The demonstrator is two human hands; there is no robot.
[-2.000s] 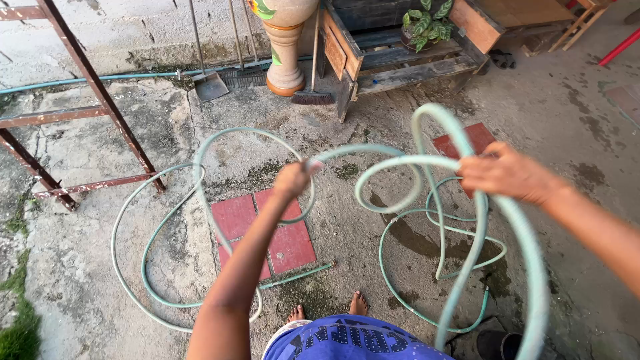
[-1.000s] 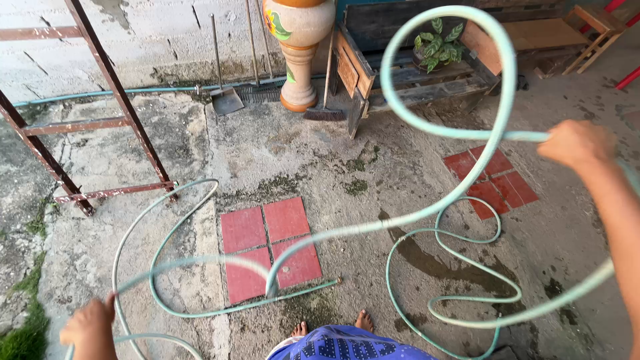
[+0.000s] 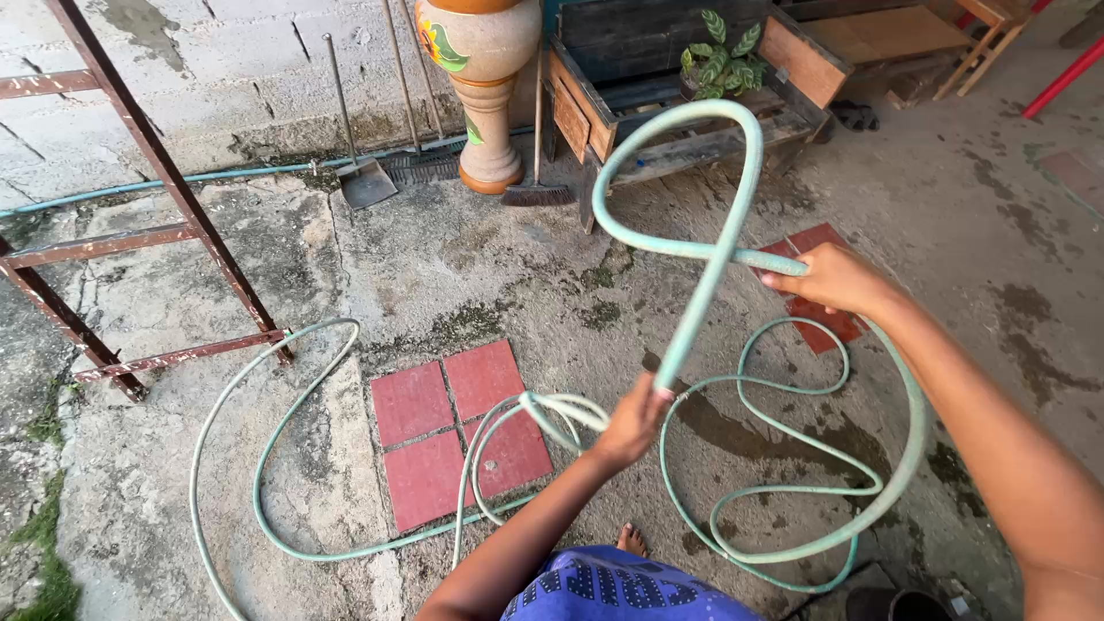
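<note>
A pale green garden hose (image 3: pixel 749 164) rises in a large loop between my hands. My left hand (image 3: pixel 634 420), at the lower centre, is closed around it, and folded lengths of hose hang just left of that hand over red floor tiles (image 3: pixel 420 403). At the right, my right hand (image 3: pixel 830 278) grips the hose where it crosses behind the loop. From there a length curves down the right side towards the ground. More hose lies in loose curves on the concrete at the left and lower right.
A rusty metal frame (image 3: pixel 159 142) stands at the left. Along the block wall are a dustpan (image 3: pixel 366 184), a broom (image 3: pixel 538 195) and a tall painted clay pot (image 3: pixel 479 90). A wooden bench (image 3: pixel 690 155) holds a potted plant (image 3: pixel 723 65). A dark container (image 3: pixel 897 604) is at the lower right.
My left hand has moved from the lower left to the centre, much closer to my right hand, with hose in it. The raised loop now hangs between the hands.
</note>
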